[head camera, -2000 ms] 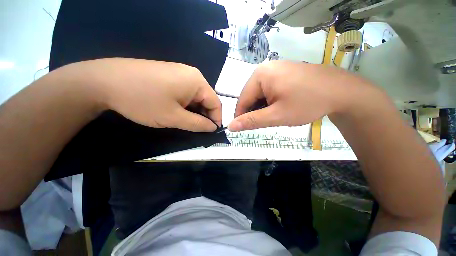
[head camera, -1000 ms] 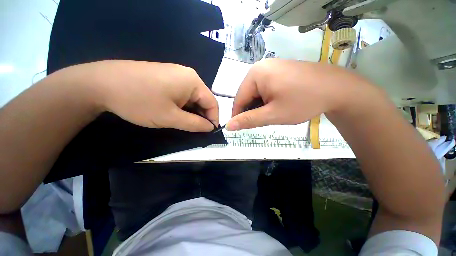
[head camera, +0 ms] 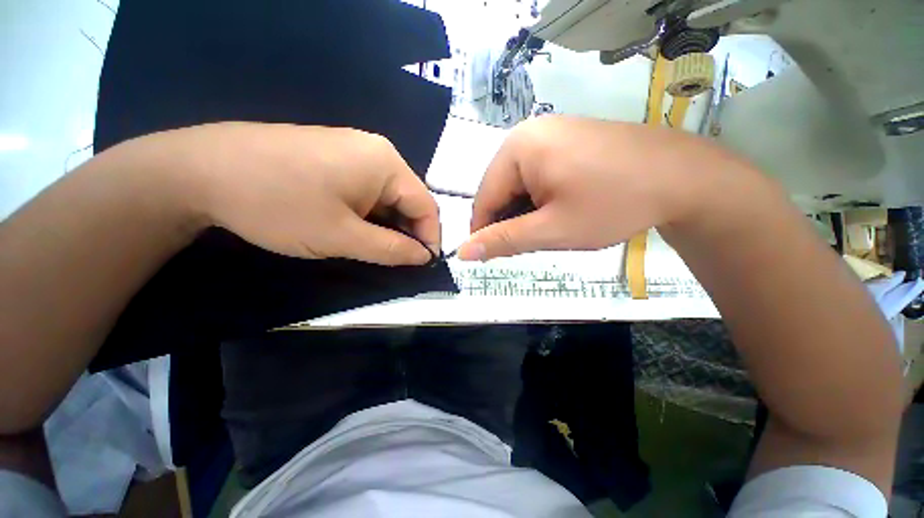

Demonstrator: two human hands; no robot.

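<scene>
A black cut panel [head camera: 263,71] lies across the left of the white table, with a V-shaped notch on its right edge. Its lower part passes under my left hand and forearm and hangs over the table's front edge. My left hand [head camera: 350,197] pinches the panel's edge between thumb and fingers. My right hand [head camera: 547,192] is close beside it, thumb and fingertips pinched at a tiny dark piece or thread at that edge. The fingertips hide what exactly it grips.
The cream sewing machine head [head camera: 811,91] with a ribbed knob [head camera: 691,75] is at the upper right. A yellow strip [head camera: 637,265] crosses the printed ruler scale [head camera: 547,285]. Shiny needle-area parts [head camera: 512,91] stand beyond my hands. Black cloth [head camera: 583,405] hangs below the table edge.
Both hands and the panel appear slightly further left in the view. My fingertips stay pinched close together at the panel's edge.
</scene>
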